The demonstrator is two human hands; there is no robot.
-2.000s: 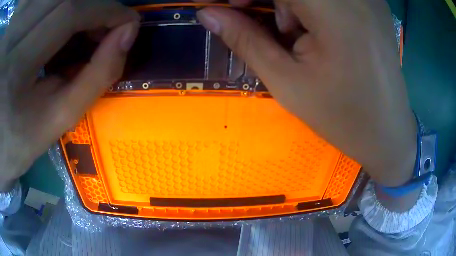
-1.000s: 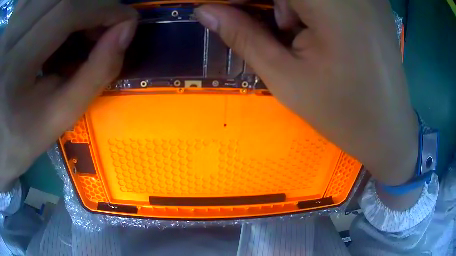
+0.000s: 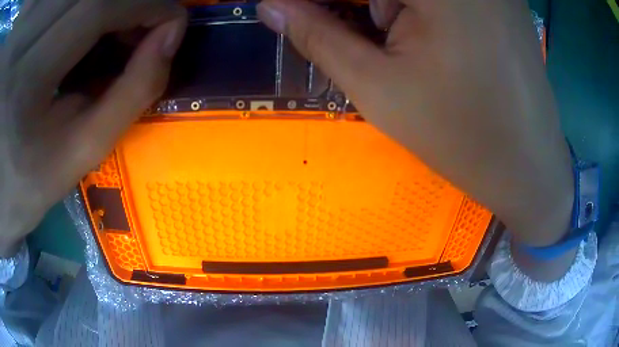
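The orange tablet housing point(image 3: 285, 152) lies in front of me, its far edge cut off by the top of the picture. The mainboard point(image 3: 224, 64) sits in its far part, with a large dark panel and gold screw holes. My left hand point(image 3: 88, 101) is over the far left of the board, thumb and forefinger tips together at the board's far strip. My right hand point(image 3: 434, 101) covers the far right, its thumb tip on the far strip, the other fingers beyond the top edge. Whether either hand holds a thin part is hidden.
Bubble wrap point(image 3: 102, 281) shows under the housing. A green mat point(image 3: 587, 95) lies around it. A blue wrist strap point(image 3: 585, 203) with a silver plate is on my right wrist. Foam strips point(image 3: 295, 265) line the near edge, and a black pad point(image 3: 108, 208) sits at the left.
The housing and board have shifted slightly toward the top of the picture. My right thumb has moved slightly left and up along the far strip. My left hand has barely moved.
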